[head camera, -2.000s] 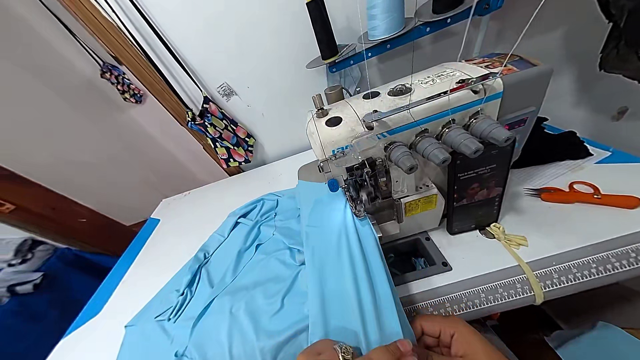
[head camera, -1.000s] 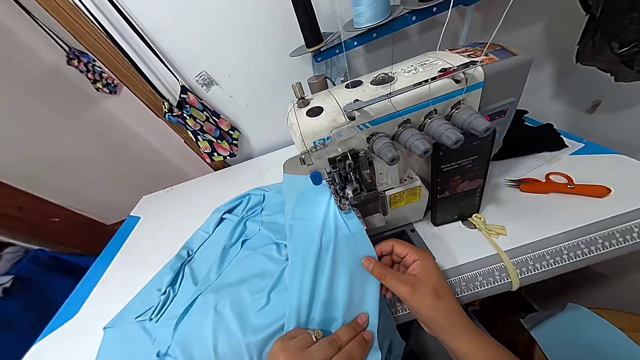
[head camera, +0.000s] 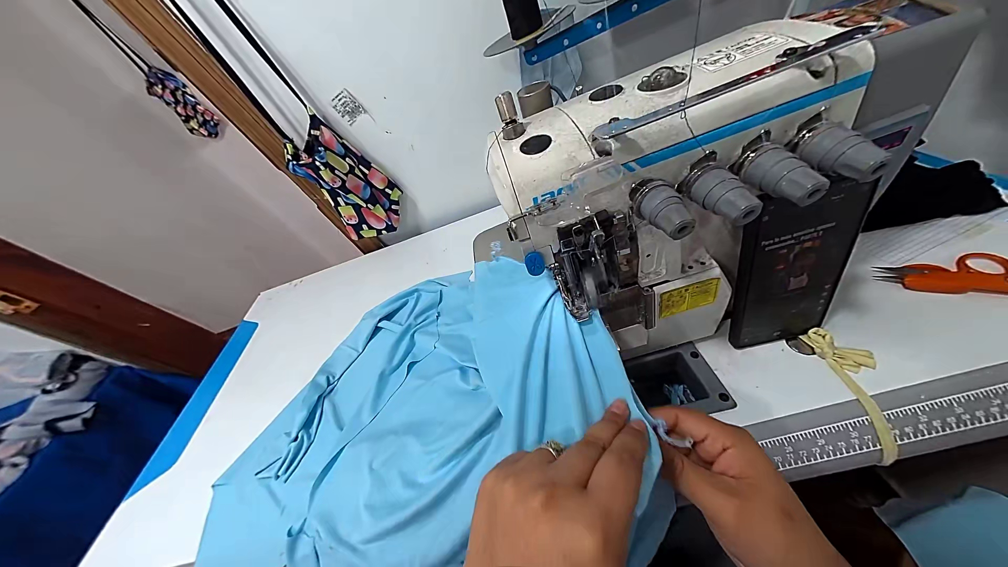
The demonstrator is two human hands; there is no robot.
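Light blue fabric (head camera: 409, 441) lies in folds over the white table, its upper right part under the presser foot of an overlock sewing machine (head camera: 693, 118). With a ring on one finger, my left hand (head camera: 563, 492) lies palm down on the fabric below the foot, fingertips near the right edge. My right hand (head camera: 732, 476) pinches that edge between thumb and fingers, just right of my left fingertips. A thin curled bit of edge or thread sticks out at the pinch. The fabric hides part of the machine bed and some of my fingertips.
A phone (head camera: 799, 260) leans upright against the machine. Orange thread snips (head camera: 945, 276) lie at the right. A measuring tape (head camera: 835, 437) runs along the table edge, crossed by a tied yellow strip (head camera: 866, 394). Below the foot is a dark recessed tray (head camera: 685, 378). Patterned pouches (head camera: 350, 185) hang at the left.
My left hand has moved further up onto the fabric, near my right hand, which still holds the fabric's right edge. The view has come closer to the machine.
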